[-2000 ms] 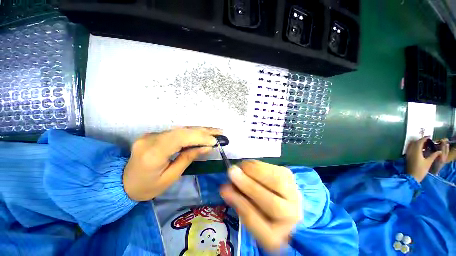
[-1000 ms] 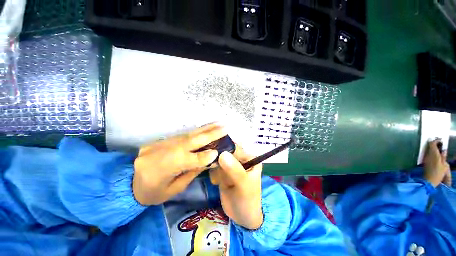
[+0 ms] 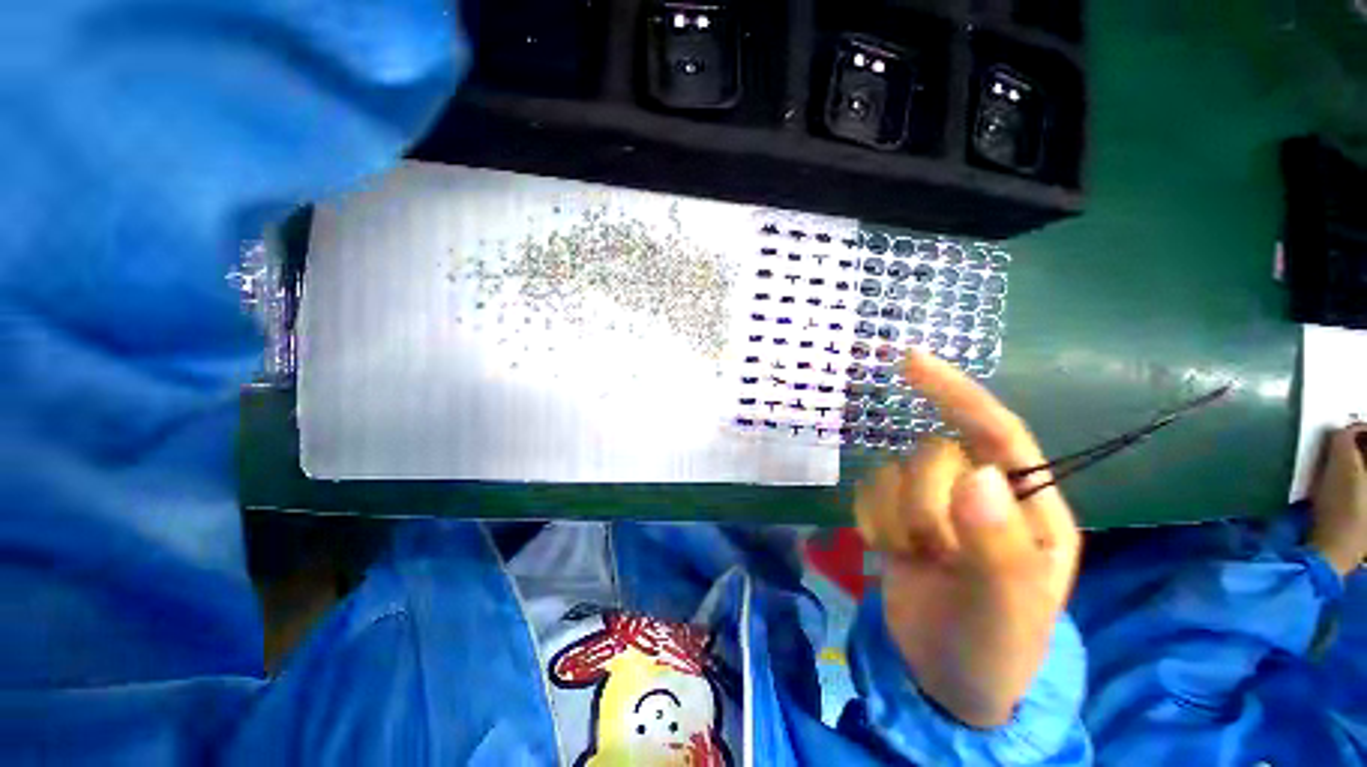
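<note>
My right hand (image 3: 975, 540) holds the dark tweezers (image 3: 1124, 442) between thumb and curled fingers, tips pointing right, forefinger extended over the clear blister tray (image 3: 960, 307). My left hand is out of the picture; its blue sleeve (image 3: 135, 300) fills the left side and reaches up past the foam tray's left part. Tiny metal parts (image 3: 630, 277) lie scattered on the white work sheet (image 3: 390, 345). Small black parts (image 3: 795, 322) stand in rows at the sheet's right end. No housing shows in my right hand.
The black foam tray (image 3: 750, 168) lies along the far side, with housings (image 3: 867, 93) in several compartments. Spare blister trays (image 3: 267, 315) show partly beside the sleeve. Another worker's hand (image 3: 1342, 495) and blue sleeve are at the right, near a white sheet (image 3: 1331, 397) and black tray (image 3: 1327, 232).
My left hand has left the bench centre and gone out of view, its arm raised across the left side. My right hand has moved right with the tweezers. The black housing is no longer in view between my hands.
</note>
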